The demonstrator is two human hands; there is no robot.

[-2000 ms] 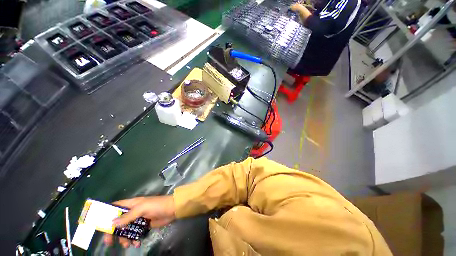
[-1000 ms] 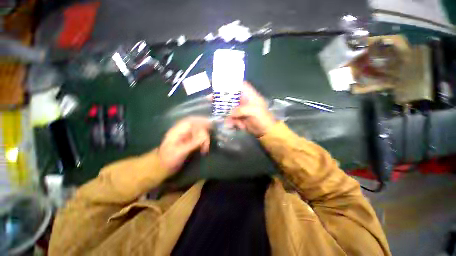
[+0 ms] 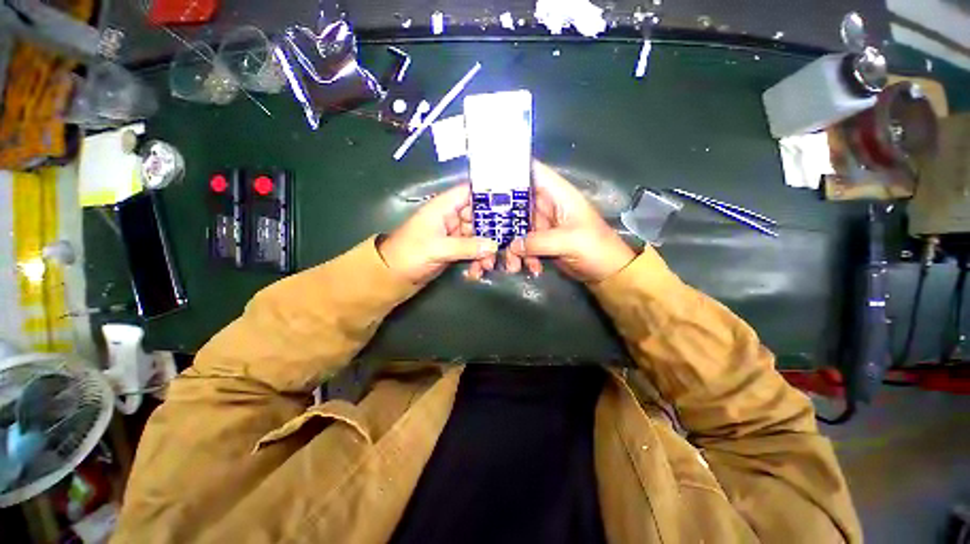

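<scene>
A keypad phone [image 3: 500, 159] is upright in the middle of the view, its screen lit bright white above dark keys. My left hand [image 3: 436, 236] holds its lower left side, with the thumb at the bottom keys. My right hand [image 3: 569, 228] holds its lower right side, with the thumb also at the bottom keys. The phone's back and most of the curled fingers are hidden. A small white pad [image 3: 451, 138] lies behind the phone's left edge.
Two black back housings [image 3: 268, 218] with red spots lie left on the green mat [image 3: 351, 170]. Tweezers [image 3: 725, 210] and a clear piece [image 3: 650, 215] lie right. A white bottle [image 3: 817, 98] stands far right. A white stick [image 3: 437, 112] and silver bag [image 3: 324, 69] lie upper left. A fan [image 3: 48, 425] is lower left.
The view has swung from the bench's right side to its middle. My left hand has come in from the left and now holds the phone together with my right hand.
</scene>
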